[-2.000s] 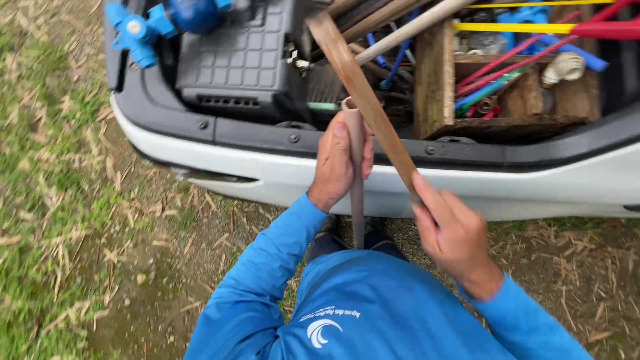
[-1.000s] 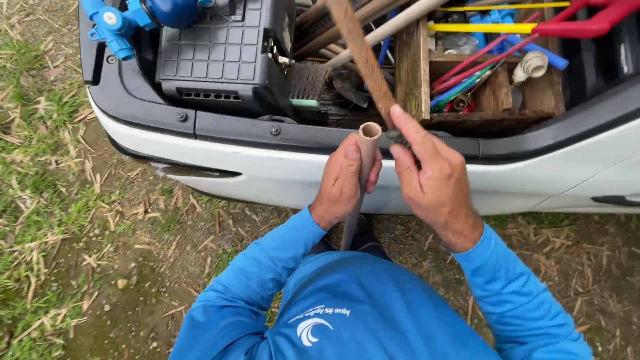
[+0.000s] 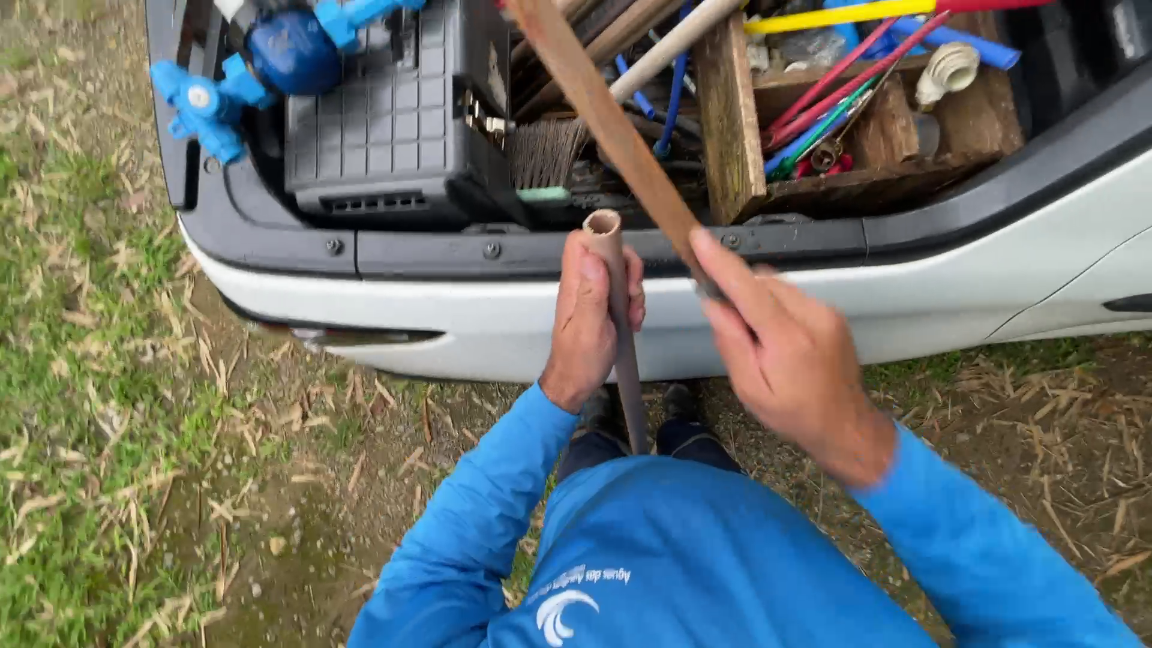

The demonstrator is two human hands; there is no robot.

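A brown plastic pipe (image 3: 625, 333) stands nearly upright in front of my body, its open, rough-edged end facing up. My left hand (image 3: 589, 315) is wrapped around it just below that end. My right hand (image 3: 787, 360), to the right, grips the near end of a long, flat, rust-coloured metal tool (image 3: 630, 148), perhaps a file or rasp; its kind is not certain. The tool slants up and left above the load bed, beyond the pipe's end. It looks apart from the pipe. The pipe's lower end is hidden by my shirt.
Ahead is the white vehicle's rear edge (image 3: 486, 315). Its load area holds a black plastic case (image 3: 378, 135), a brush (image 3: 544, 153), a wooden crate (image 3: 733, 126) of tools, and blue valve fittings (image 3: 207, 103). Grass and dry leaves cover the ground (image 3: 108, 405).
Two seconds ago the flat tool lay across or close beside the pipe's end; now it is off to the right of it. My left hand has kept its hold on the pipe.
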